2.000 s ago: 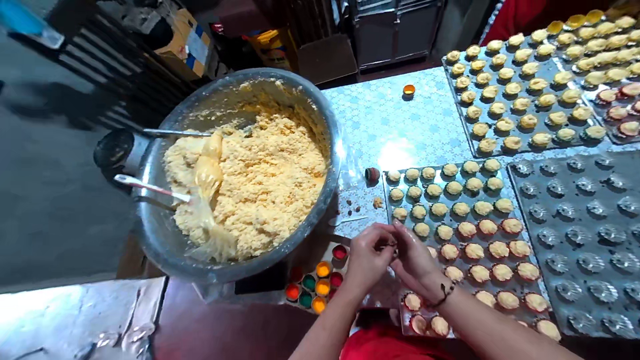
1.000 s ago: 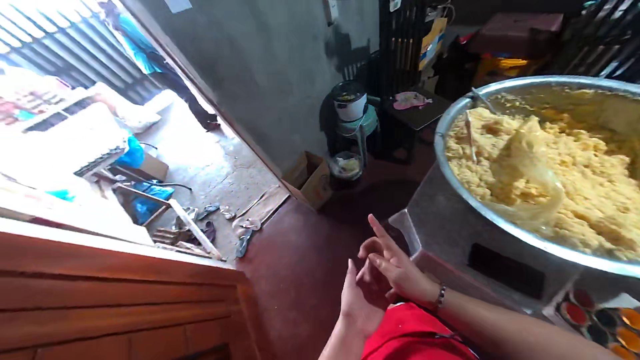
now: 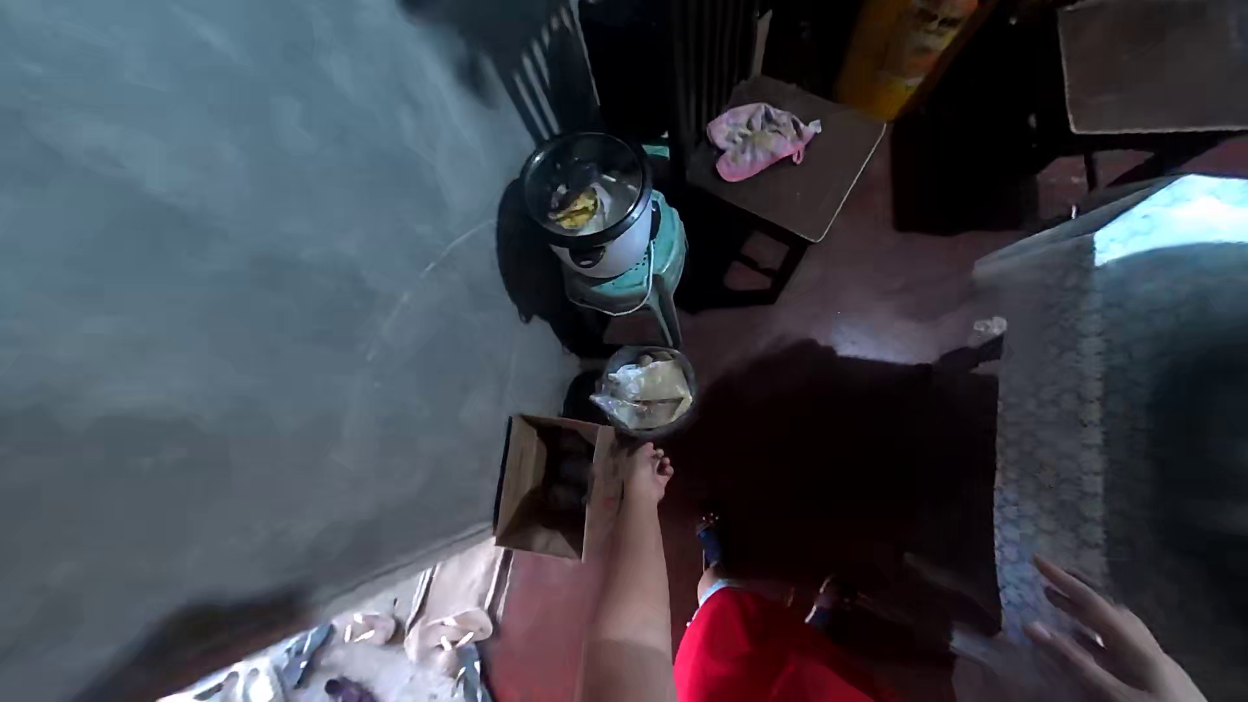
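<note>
My left hand [image 3: 647, 472] is stretched out over the floor, beside the right side of an open cardboard box [image 3: 526, 487] and just below a round container [image 3: 645, 390] with a clear plastic bag in it. Its fingers are partly curled; whether they touch or hold something cannot be told. At the lower right, my right hand [image 3: 1107, 639] is blurred, its fingers apart and nothing seen in it, near the patterned cover of a table [image 3: 1048, 419]. Above the round container, a rice-cooker-like pot [image 3: 604, 244] with a dark rim stands on a green plastic stool [image 3: 668, 244].
A pink cloth [image 3: 759, 139] lies on a brown chair seat [image 3: 829, 185]. Behind it is a yellow container [image 3: 897, 58]. A grey wall [image 3: 244, 244] fills the left side. Footwear [image 3: 448, 634] lies by the doorway at the lower left. Another brown seat [image 3: 1155, 68] is at the top right.
The view has swung far from the bowl and trays to the floor by the wall. My hands, close together in both earlier frames, are now wide apart, the left one beside the box.
</note>
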